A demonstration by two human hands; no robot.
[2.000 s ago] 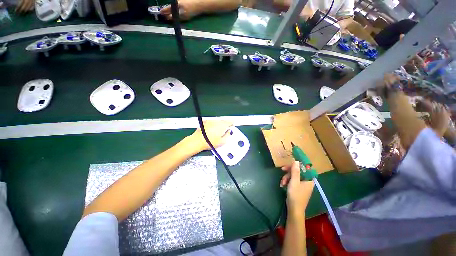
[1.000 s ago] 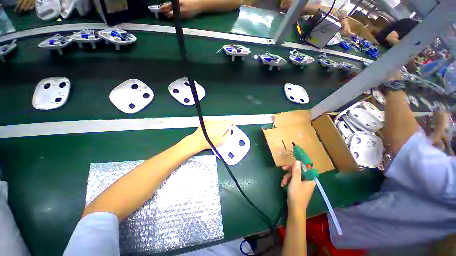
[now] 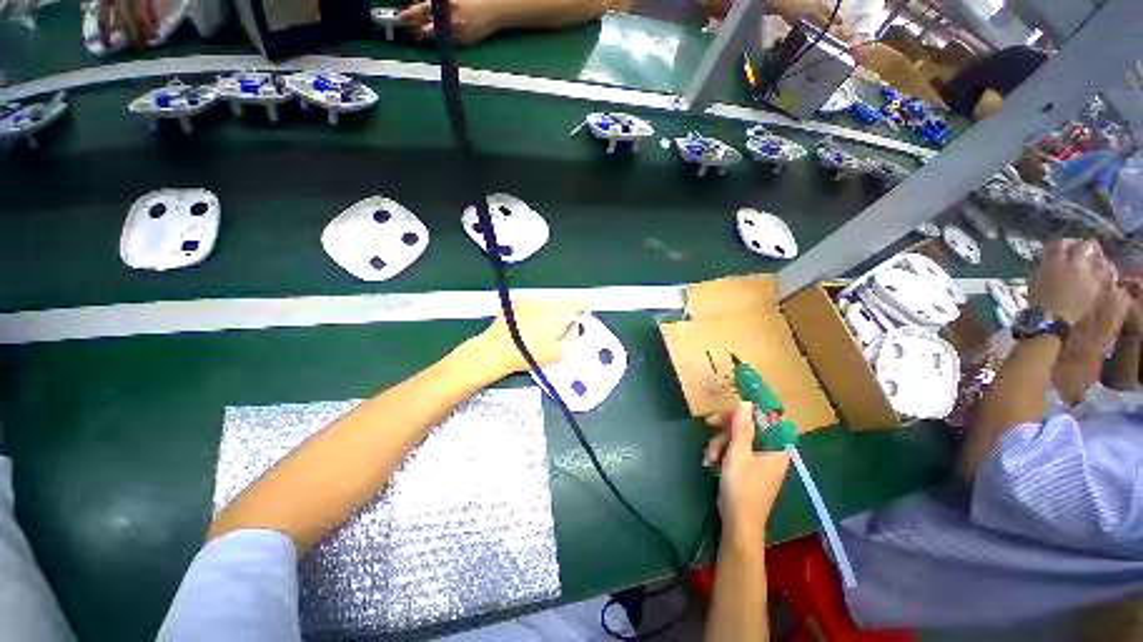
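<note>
A white plastic cover with dark holes lies on the green bench beside the belt. My left hand rests on its upper left part; the fingers are partly hidden, and the black cord crosses in front. My right hand holds the green hot glue gun, its thin dark nozzle over the cardboard flap. A long translucent glue stick sticks out of the gun's rear. The bubble wrap sheet lies under my left forearm.
The conveyor belt carries white covers and, on the far lane, part-built units. A cardboard box of white shells stands at right, by a slanting grey post. A neighbour's arms are at right. A red stool is below.
The covers and part-built units on the belt have moved to the right. The right neighbour's arms have shifted. My hands, the held cover and the glue gun have hardly moved.
</note>
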